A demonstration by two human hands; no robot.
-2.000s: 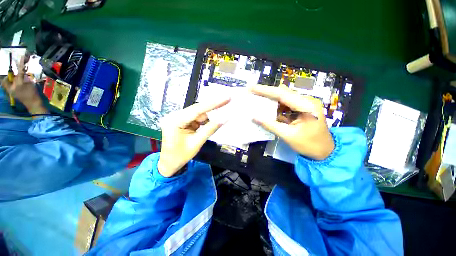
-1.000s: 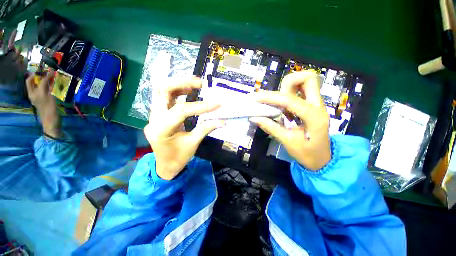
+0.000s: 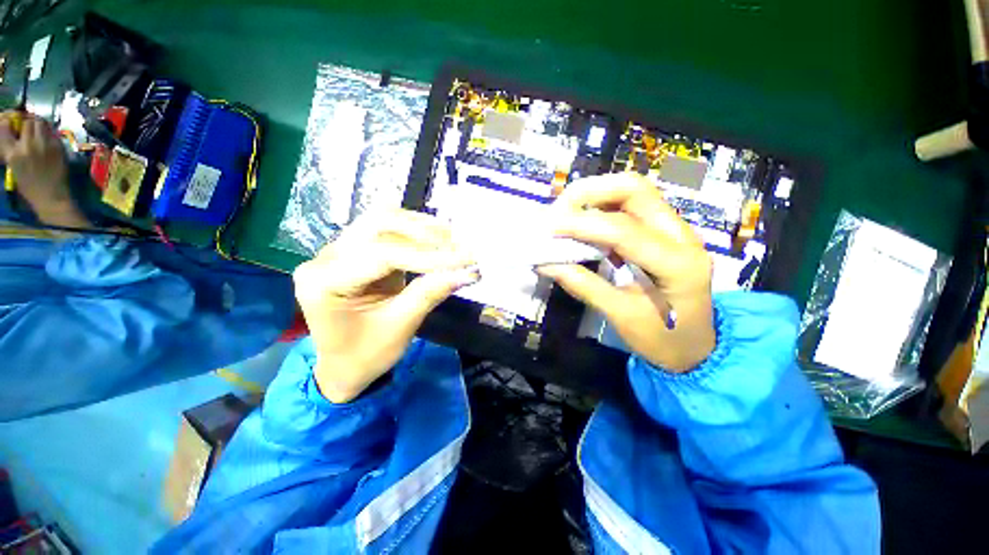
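Two open tablet assemblies lie side by side on a black pad. The left tablet and the right tablet show circuit boards at their far ends and white areas nearer me. My left hand and my right hand are over the left tablet, fingertips facing each other. A thin white sheet is between them, pinched in my right fingertips. It is overexposed against the white area, so its edges and my left hand's hold on it are hard to see.
A clear bag lies left of the pad, another bag with a white sheet right. A blue wired box is at the left, beside a neighbour's hand and blue sleeve. A beige rod end is at the upper right.
The white sheet was spread flat between both hands, then narrowed to a thin strip. My left hand has shifted slightly left and down. The neighbour's hand has moved left.
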